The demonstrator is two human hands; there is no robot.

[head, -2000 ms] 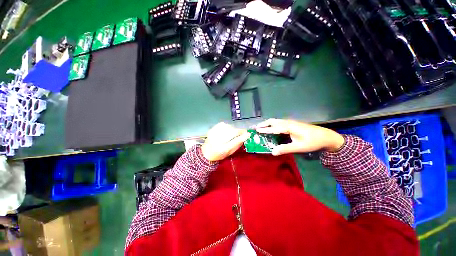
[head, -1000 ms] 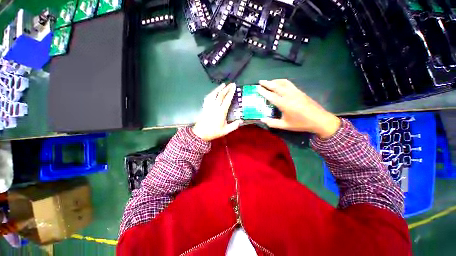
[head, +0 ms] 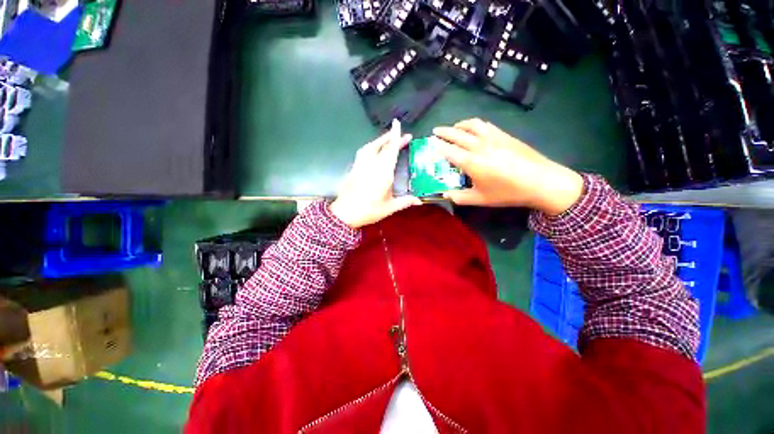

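A green circuit board (head: 431,168) lies at the bench's front edge, component side up, over a black plastic frame (head: 401,174) that shows as a dark strip at its left side. My left hand (head: 371,180) holds the frame's left side, thumb along the near edge and fingers at the far left. My right hand (head: 501,169) holds the board's right side, with fingers on its top and thumb at the near right corner. How far the board sits in the frame cannot be told.
A pile of black frames (head: 458,42) lies beyond my hands. A dark foam pad (head: 140,102) is at left, stacked black blister trays (head: 679,93) at right. Below the bench are a blue crate (head: 552,280), a blue stool (head: 102,242) and a cardboard box (head: 76,331).
The board has gone from my hands above the lap onto the frame at the bench edge. My left hand has left the board for the frame. The view has shifted nearer the lap.
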